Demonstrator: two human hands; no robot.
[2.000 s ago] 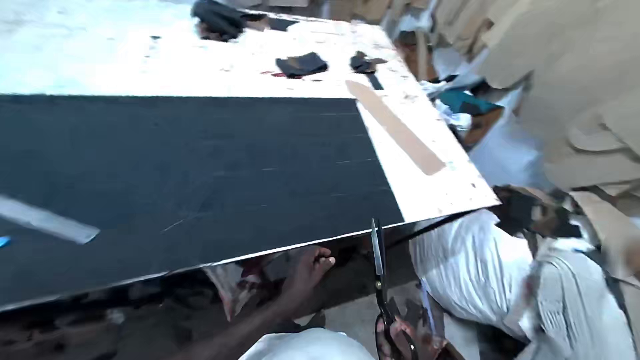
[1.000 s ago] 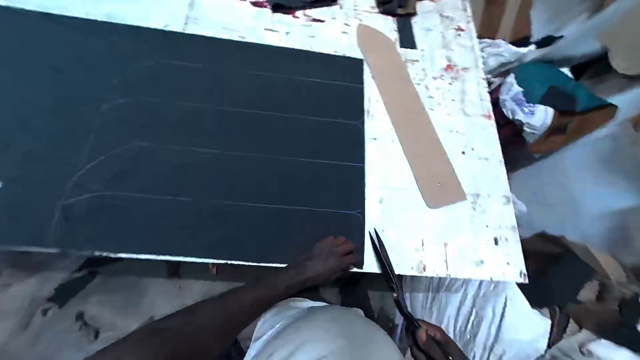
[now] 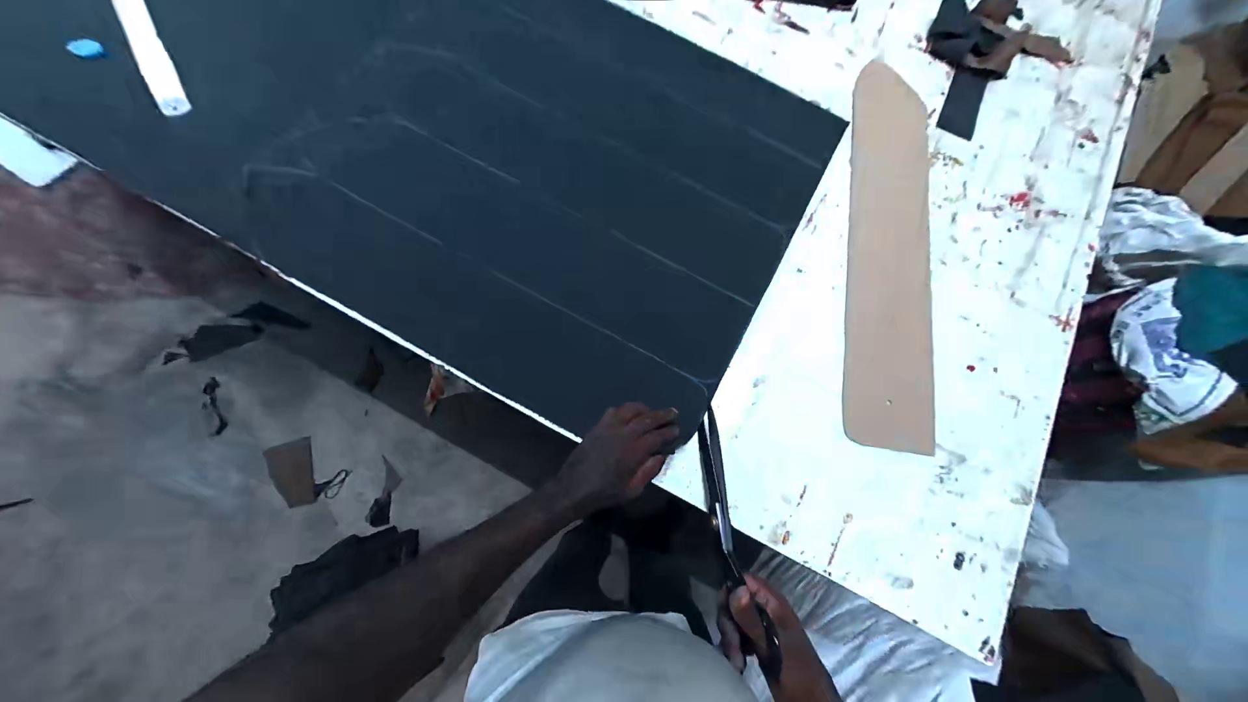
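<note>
A large dark sheet (image 3: 546, 214) with pale chalk-like outlines lies on a white, stained table (image 3: 985, 526). My left hand (image 3: 629, 450) rests on the sheet's near corner, fingers curled at its edge; whether it pinches the sheet is unclear. My right hand (image 3: 765, 629) grips the handles of long black scissors (image 3: 719, 487), whose blades reach over the table to the sheet's edge, just right of my left hand. A tan strip-shaped template (image 3: 889, 273) with one angled end lies right of the sheet.
A pale ruler-like strip (image 3: 151, 58) and a small blue piece (image 3: 85, 48) lie on the sheet. Dark and brown scraps (image 3: 985, 44) sit at the table's far right. More scraps (image 3: 291, 471) litter the floor. Crumpled cloths (image 3: 1170, 331) lie beyond the right edge.
The scissors have come up against the sheet's edge near its corner. My left hand, below the table edge two seconds ago, is now on the sheet. The view has turned and come closer.
</note>
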